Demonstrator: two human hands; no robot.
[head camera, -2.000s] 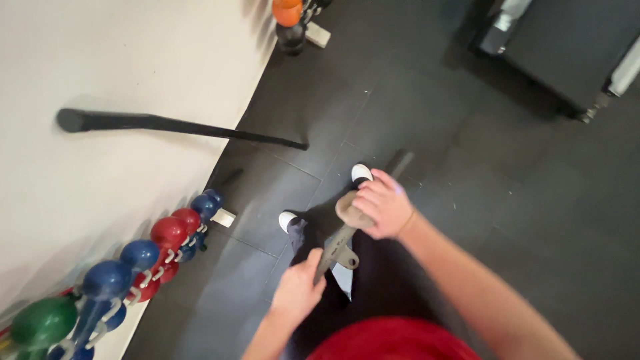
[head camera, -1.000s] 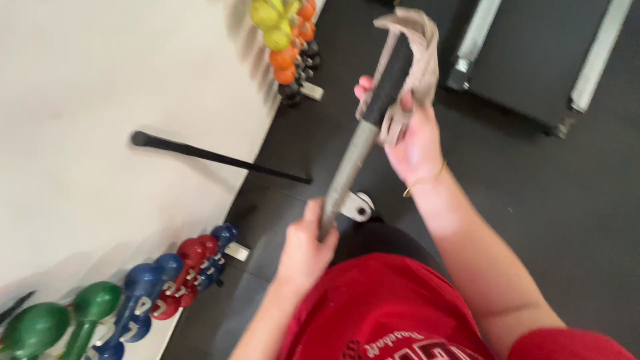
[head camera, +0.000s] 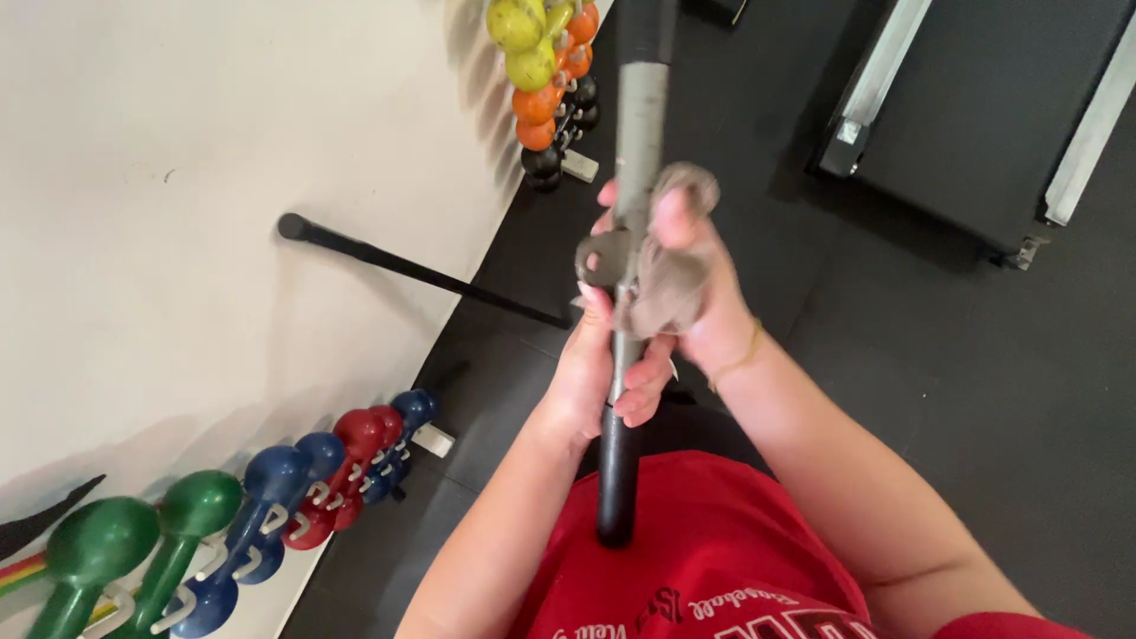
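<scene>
A metal bar (head camera: 641, 133) with black grips at both ends and a flat tab with a hole near its middle runs upright through the view, its lower grip against my red shirt. My left hand (head camera: 603, 364) is closed around the bar below the tab. A crumpled grey-brown cloth (head camera: 670, 284) lies against the bar under my right hand (head camera: 701, 275), which is blurred and presses the cloth to the metal around the tab.
Green, blue and red dumbbells (head camera: 275, 475) hang on a rack along the white wall at lower left; yellow, orange and black ones (head camera: 535, 105) hang farther up. A black bar (head camera: 399, 262) leans on the wall. A black bench or machine base (head camera: 985, 115) stands at upper right on the dark floor.
My right hand and the cloth have moved from the bar's black upper grip down to its middle. The bar, slanted before, is now nearly upright in view.
</scene>
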